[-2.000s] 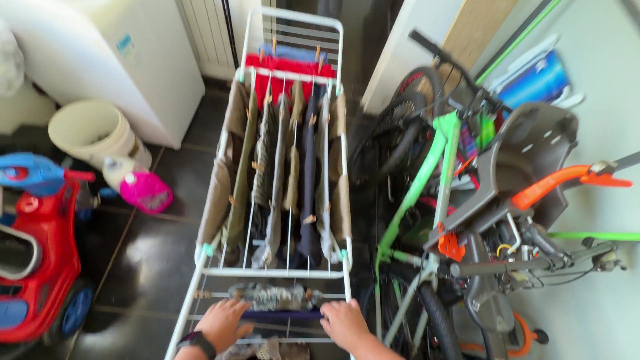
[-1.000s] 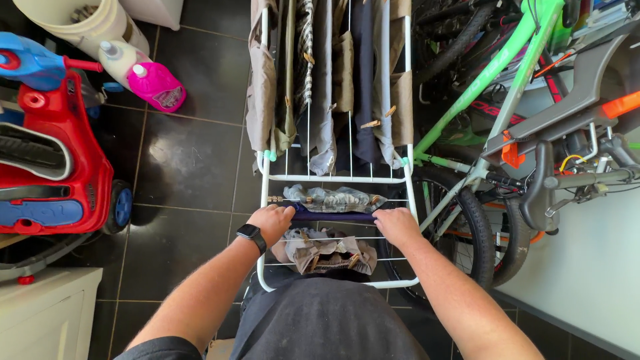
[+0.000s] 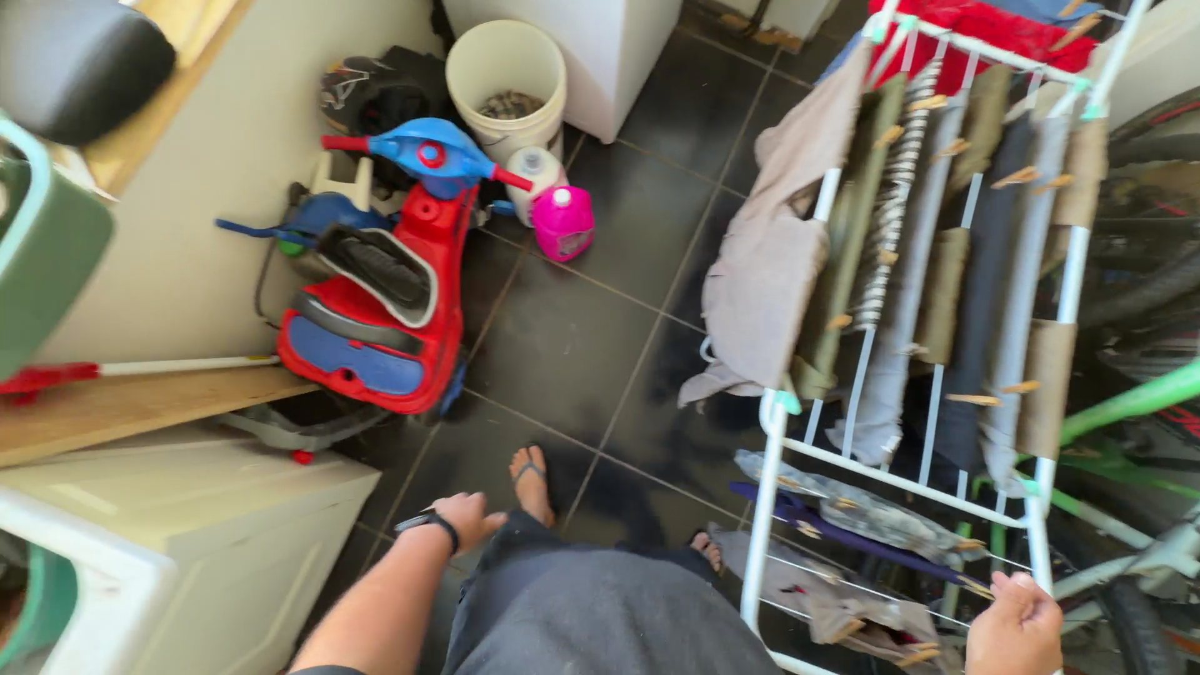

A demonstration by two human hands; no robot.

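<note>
My left hand (image 3: 469,523), with a dark watch at the wrist, hangs over the floor beside my hip, holding nothing, thumb apart from the fingers. At the lower right, my right hand (image 3: 1016,622) is closed on the side bar of the white drying rack (image 3: 914,487), close to a wooden clothespin (image 3: 973,587) on a dark purple cloth (image 3: 872,544). Its fingertips partly hide the bar. A grey patterned garment (image 3: 862,506) hangs beside that cloth, and a beige garment (image 3: 806,586) hangs lower. Trousers, a striped cloth (image 3: 900,187) and a red cloth (image 3: 994,33) hang farther up.
A red and blue ride-on toy (image 3: 427,244) stands left of the rack, near a white bucket (image 3: 506,80) and a pink bottle (image 3: 563,223). A cream cabinet (image 3: 253,534) is at the lower left. Bicycles, one with a green frame (image 3: 1134,403), stand close on the right.
My left hand has let go of the rack and moved left, away from it. My right hand remains at the rack's side. The view has swung left.
</note>
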